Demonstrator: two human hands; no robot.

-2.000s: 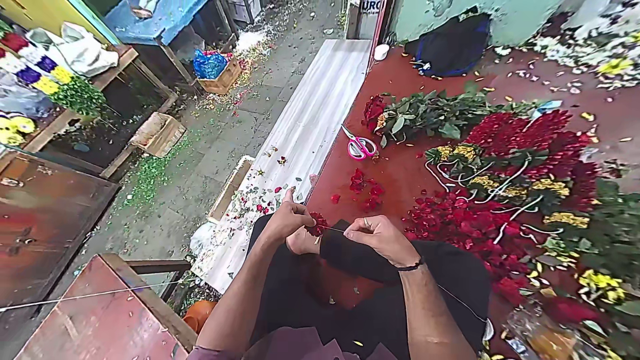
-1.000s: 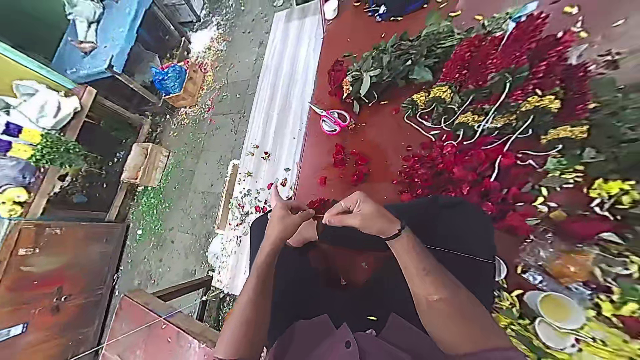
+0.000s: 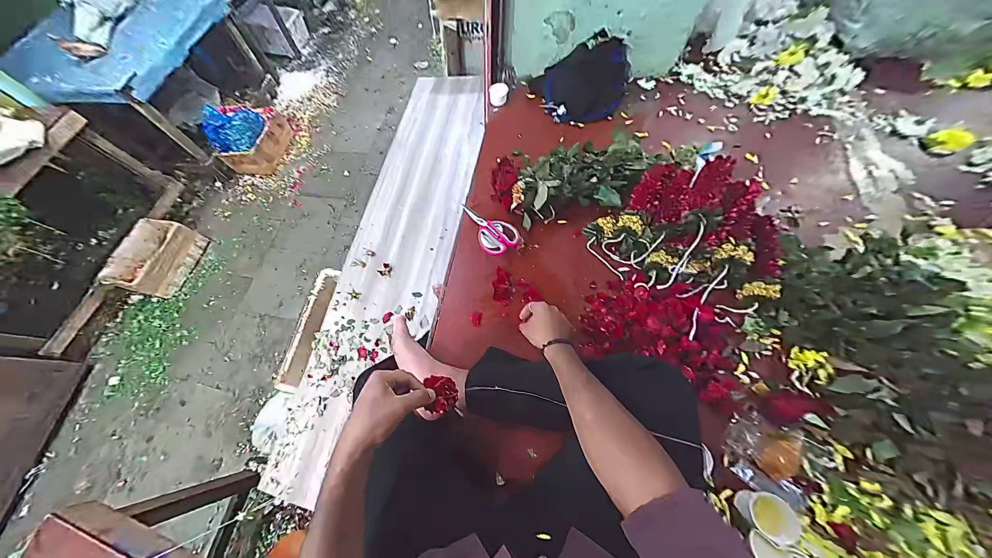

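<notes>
My left hand pinches a small bunch of threaded dark red petals above my lap, beside my bare foot. My right hand is closed to the upper right, near loose red petals on the red surface; whether it holds anything is hidden. A white thread runs across my dark trousers toward the lower right. Scissors with pink and white handles lie above my right hand, their blades pointing up and left. A heap of red petals lies right of that hand.
Red and yellow flower garlands with white strings lie at the right, by leafy stems. A white board strewn with scraps borders the red surface. Cups stand at lower right. A cardboard box is on the ground.
My hands were close together over the red flower piece; now they are apart, the right one farther up and to the right. The left hand still has the red petals.
</notes>
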